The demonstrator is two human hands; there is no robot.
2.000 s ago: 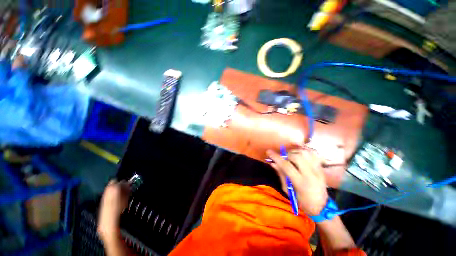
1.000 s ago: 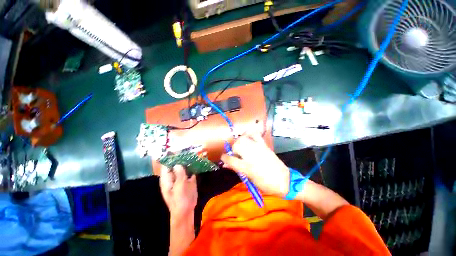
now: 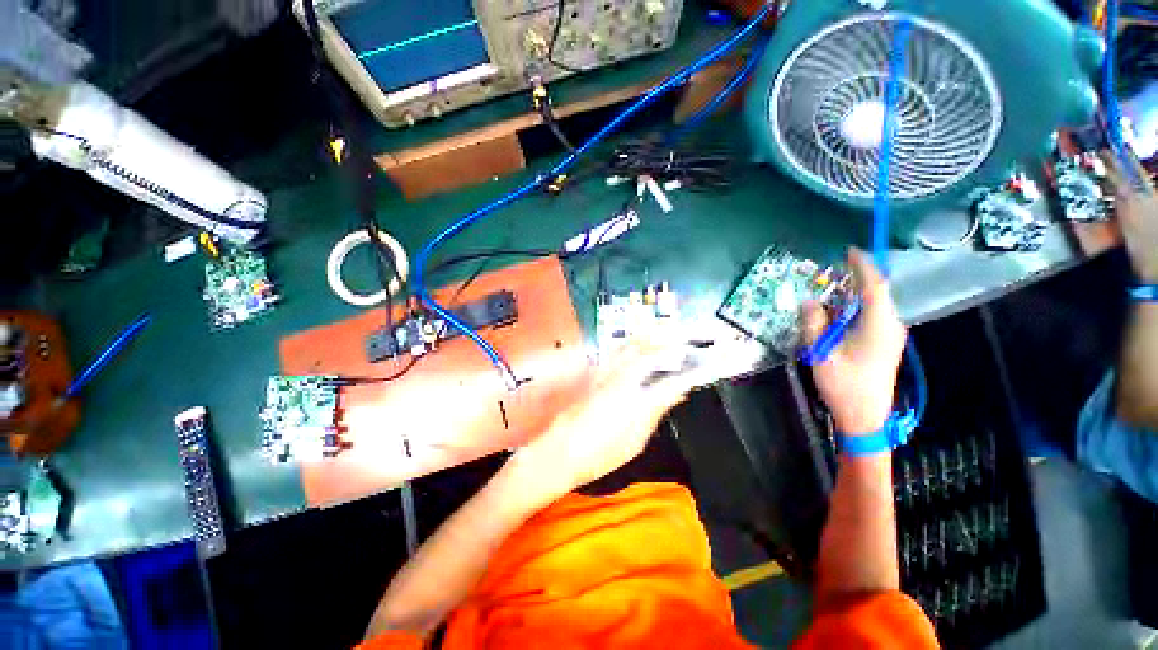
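My right hand [image 3: 864,349] holds a blue pen [image 3: 832,333] and grips the right edge of a green circuit board [image 3: 772,295], tilted at the bench's front edge. My left hand [image 3: 635,387] reaches across to the right, at the lower edge of a second board [image 3: 635,315] beside the orange-brown mat; glare hides whether its fingers grip it. A third board [image 3: 301,417] lies at the mat's left end. A dark connector block [image 3: 442,326] lies on the mat [image 3: 549,298], with a blue cable [image 3: 472,333] crossing it.
A remote control [image 3: 199,476] and another board [image 3: 238,290] lie left. A tape ring [image 3: 340,268], an oscilloscope [image 3: 419,51] and a fan [image 3: 775,121] stand behind. Slotted black racks [image 3: 959,533] are below the edge. A neighbour's hand [image 3: 1139,229] is at far right, near boards.
The view has shifted right. My left hand has left the board at the mat's left and crossed rightward. My right hand has moved off the mat to the right and now holds a board.
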